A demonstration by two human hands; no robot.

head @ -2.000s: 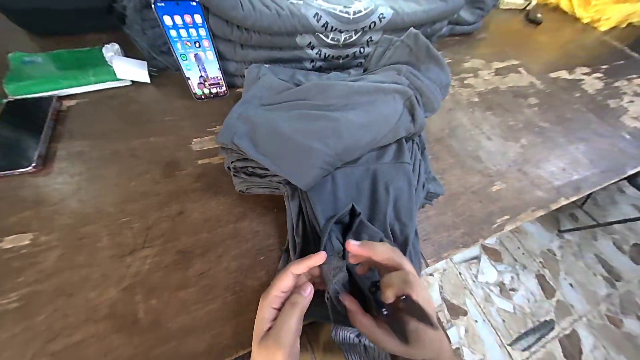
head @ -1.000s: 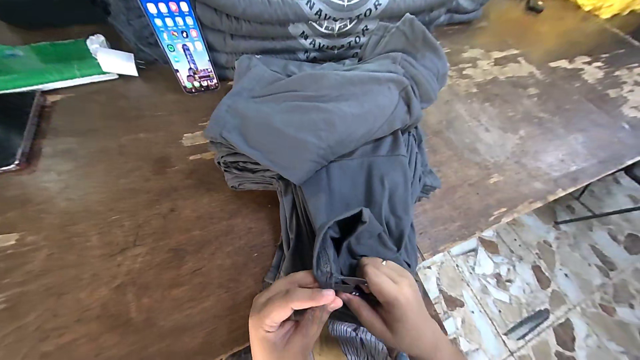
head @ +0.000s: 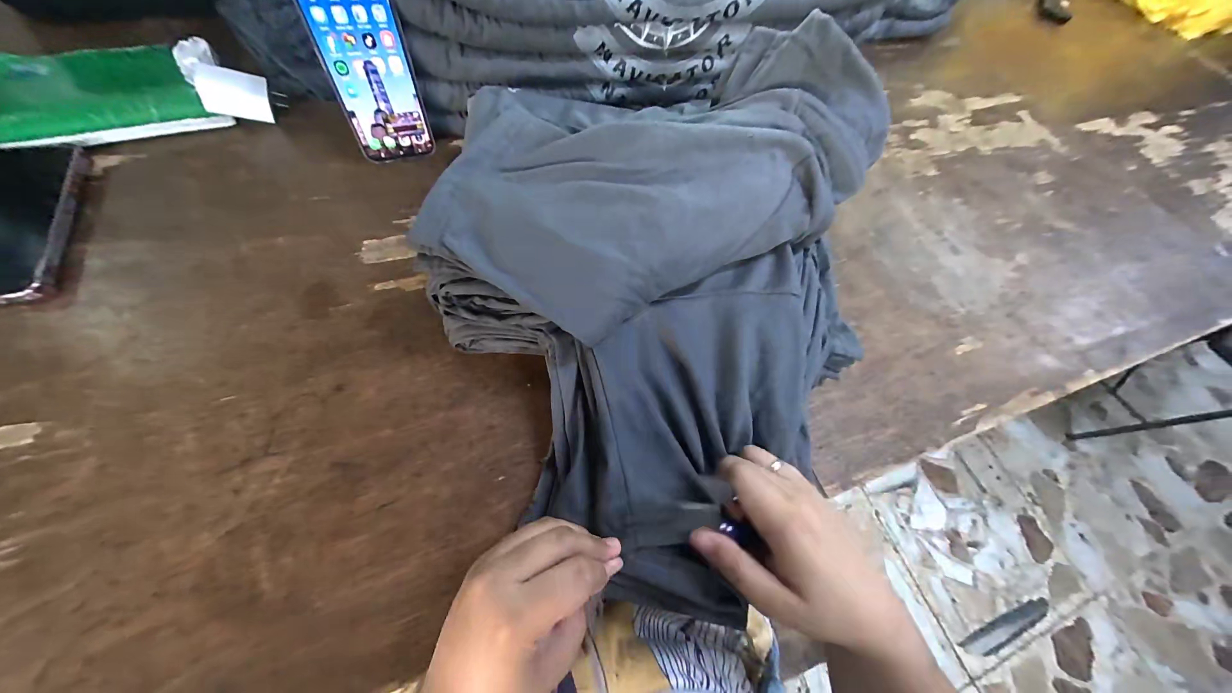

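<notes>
A pile of dark grey garments [head: 626, 202] lies on the worn wooden table, the topmost one draped toward me. Its near part, a sleeve or similar tube of fabric [head: 674, 414], hangs down to the table's front edge. My left hand [head: 539, 597] pinches the left side of the near hem between thumb and fingers. My right hand [head: 789, 549], with a ring on one finger, holds a small dark tool [head: 733, 531] over the right side of the hem; its kind is mostly hidden by the fingers.
Behind the pile are stacked grey printed shirts [head: 510, 48], with a lit phone [head: 371, 77] leaning on them. To the left lie a green packet [head: 106, 91] and a dark phone [head: 34, 217]. Yellow material [head: 1189, 14] is at the far right. Tiled floor [head: 1059, 539] shows beyond the wooden table's edge [head: 1020, 399].
The near end of the fabric, earlier bunched open between my hands, now lies flatter. My hands have moved apart.
</notes>
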